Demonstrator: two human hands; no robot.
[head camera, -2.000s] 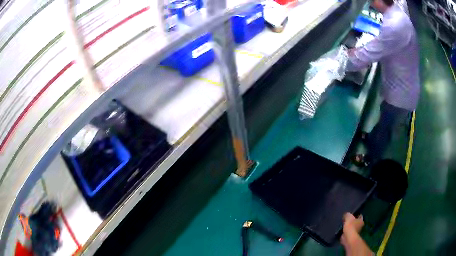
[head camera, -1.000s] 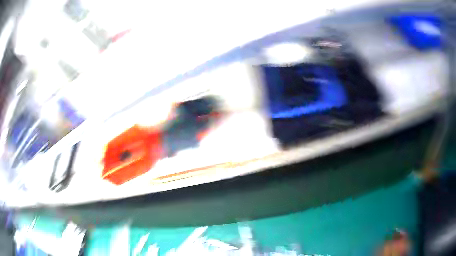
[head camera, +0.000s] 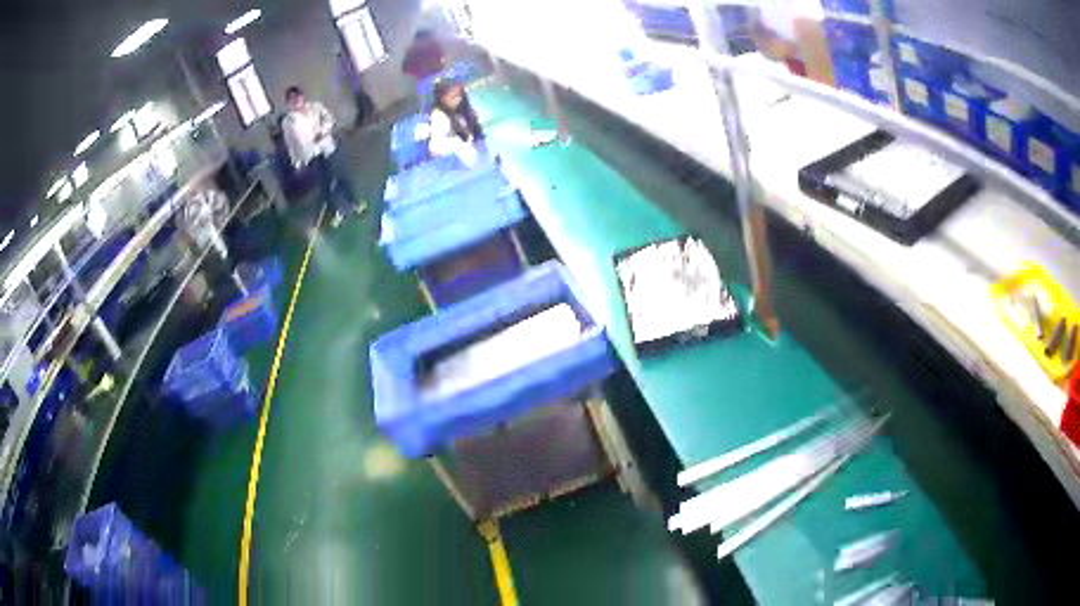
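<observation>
No hand of mine is in view. Long silver metal rods (head camera: 776, 474) lie in a loose bundle across the green-topped bench (head camera: 699, 408). Short metal shafts (head camera: 868, 550) lie to the right of the rods, some cut off by the bottom edge. A filled tray (head camera: 677, 291) with a dark rim and jumbled silver parts stands farther along the bench.
Large blue totes (head camera: 492, 355) stand on carts left of the bench. A black crate (head camera: 888, 186) with whitish parts and a yellow tray (head camera: 1036, 317) with pins stand on the shelf. A metal post (head camera: 744, 178) rises by the bench. People are farther back.
The view has swung left along the bench, bringing the rods, filled tray, totes and aisle into view. The black tray and the hand seen on it earlier are out of the picture.
</observation>
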